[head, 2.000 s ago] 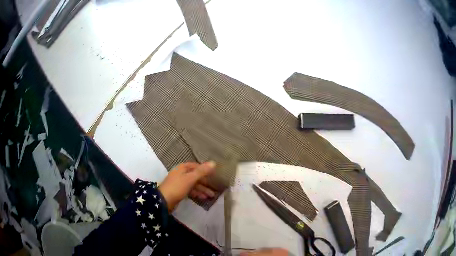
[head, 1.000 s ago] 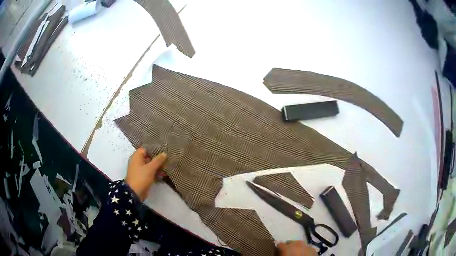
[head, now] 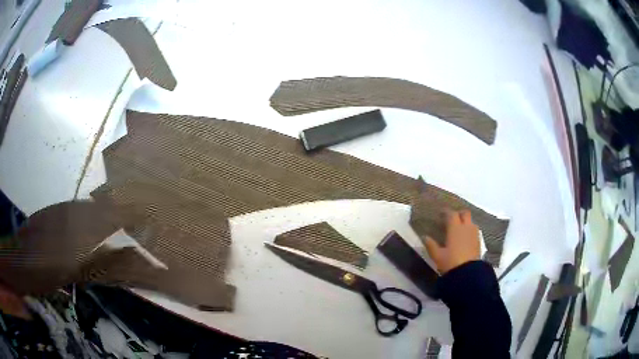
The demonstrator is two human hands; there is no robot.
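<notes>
A large brown checked cloth lies across the table. Its lower left part is lifted and blurred. My left hand, blurred and cut off at the left edge, is mostly hidden behind the raised cloth it holds. My right hand rests on a narrow checked piece at the cloth's right end, thumb and fingers apart. Black-handled shears lie with their blades pointing left, below a small checked wedge. One dark weight touches the cloth's upper edge; another lies left of my right hand.
A curved checked strip lies beyond the upper weight, another at the upper left. A pale blue-white roll is at the far left. Scraps and dark strips lie along the right side. The white table's near edge runs along the lower left.
The view has shifted, so the table things appear further left. My left hand has drawn the cloth's near part left and lifted it. My right hand has moved up onto the narrow checked piece.
</notes>
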